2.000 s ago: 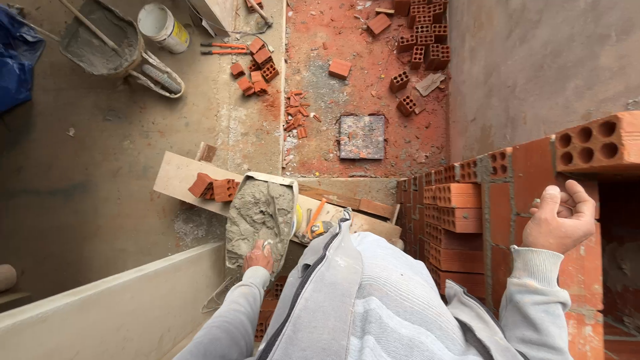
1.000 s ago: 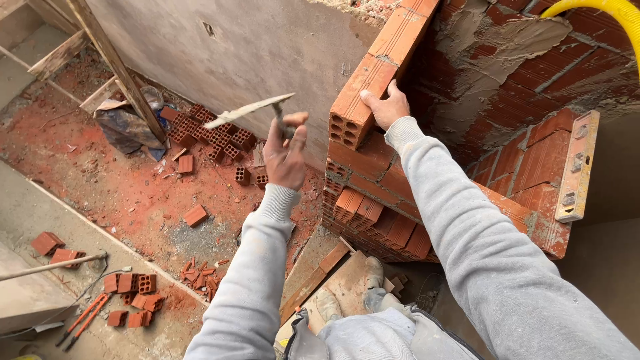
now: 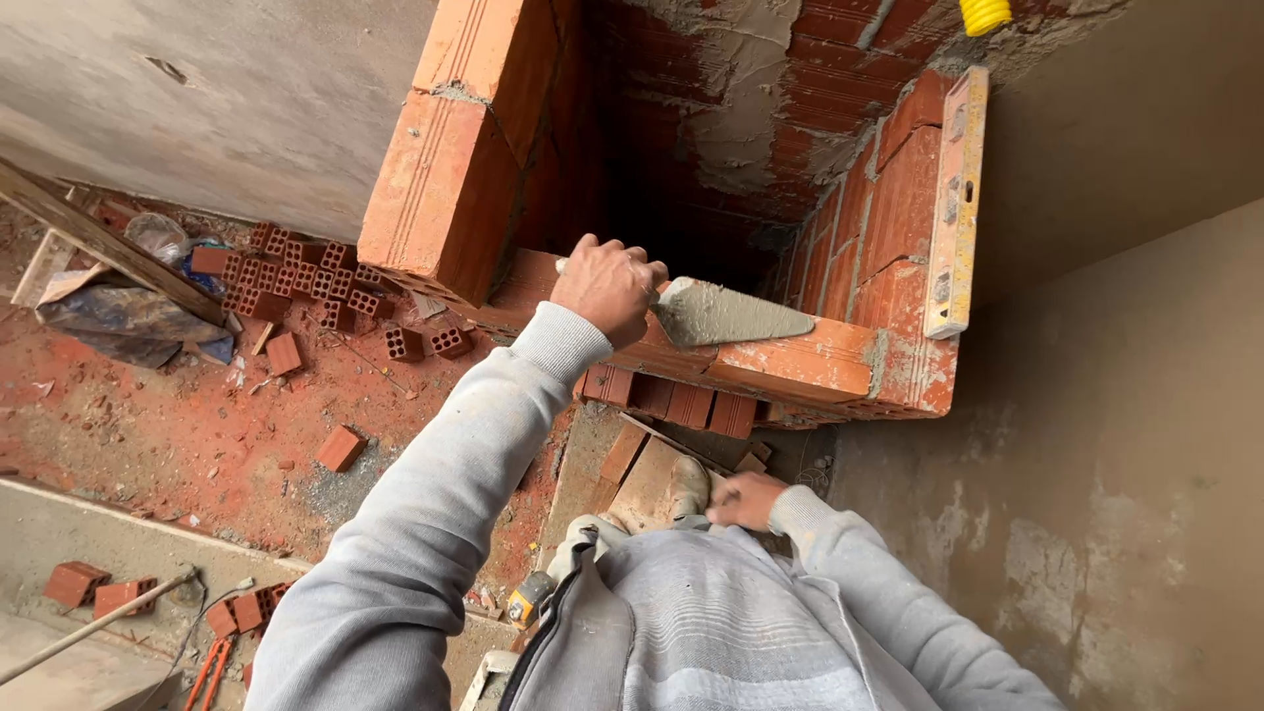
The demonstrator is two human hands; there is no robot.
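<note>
My left hand [image 3: 610, 288] is closed around the handle of a mortar-coated brick trowel [image 3: 733, 314], above the top of the near brick wall [image 3: 795, 360]. The blade lies flat over the wall and points right. Left of the hand, a hollow clay brick [image 3: 434, 188] sits on the left wall arm, end to end with another one beyond it. My right hand [image 3: 748, 502] is low beside my waist, slightly blurred; whether it holds anything cannot be seen. A yellow spirit level [image 3: 956, 202] lies along the right wall arm.
The walls surround a deep dark shaft [image 3: 681, 212]. Loose hollow bricks [image 3: 296, 276] and a wooden post [image 3: 109, 242] are on the left, over a rubble-strewn floor. Below my hands are stacked bricks [image 3: 691, 403] and a board [image 3: 647, 484] with a boot on it.
The trowel hand has come over the near wall top. My right hand, on the left wall's brick one second ago, has let go and dropped to my waist. The view has shifted.
</note>
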